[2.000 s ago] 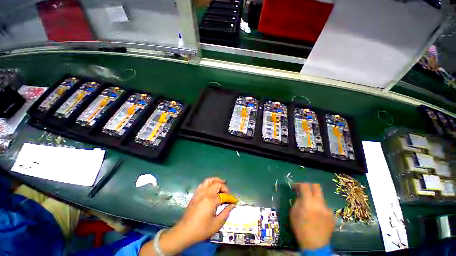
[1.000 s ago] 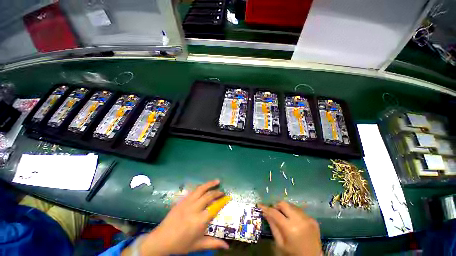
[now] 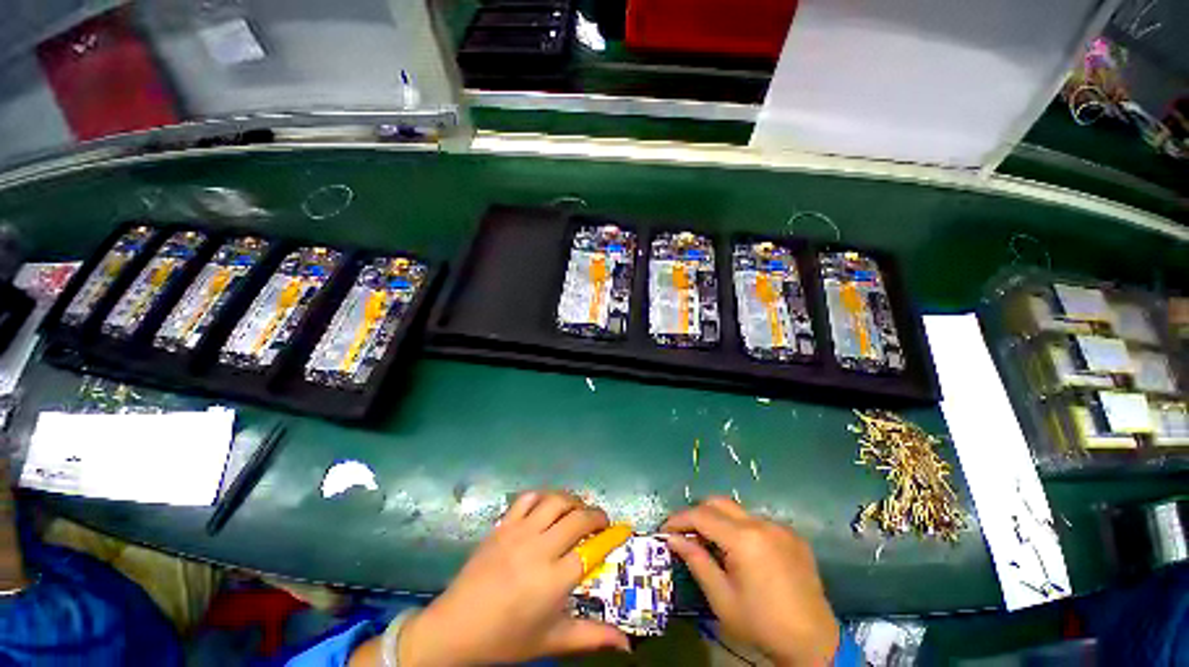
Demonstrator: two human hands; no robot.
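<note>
My left hand [image 3: 528, 580] holds a phone assembly [image 3: 642, 586] at the bench's front edge, with its board end showing to the right of my fingers. A yellow-orange finger cot [image 3: 604, 550] covers one left finger and lies over the phone's upper edge. My right hand [image 3: 756, 573] is at the phone's upper right corner, thumb and forefinger close together. Whether a small part is between those fingertips is too small to tell. A pile of gold-brown flexes [image 3: 910, 480] lies to the right of my hands.
Two black trays [image 3: 502, 280] hold several phones behind my hands. A white paper sheet [image 3: 128, 456] and a dark stick [image 3: 245, 478] lie left. A long white strip [image 3: 998, 456] and a clear blister tray [image 3: 1102, 371] stand right. Tiny slivers lie scattered on the mat.
My right hand has come from near the flex pile to the phone's corner. The left hand and phone were lifted and shifted a little. The view has also shifted slightly.
</note>
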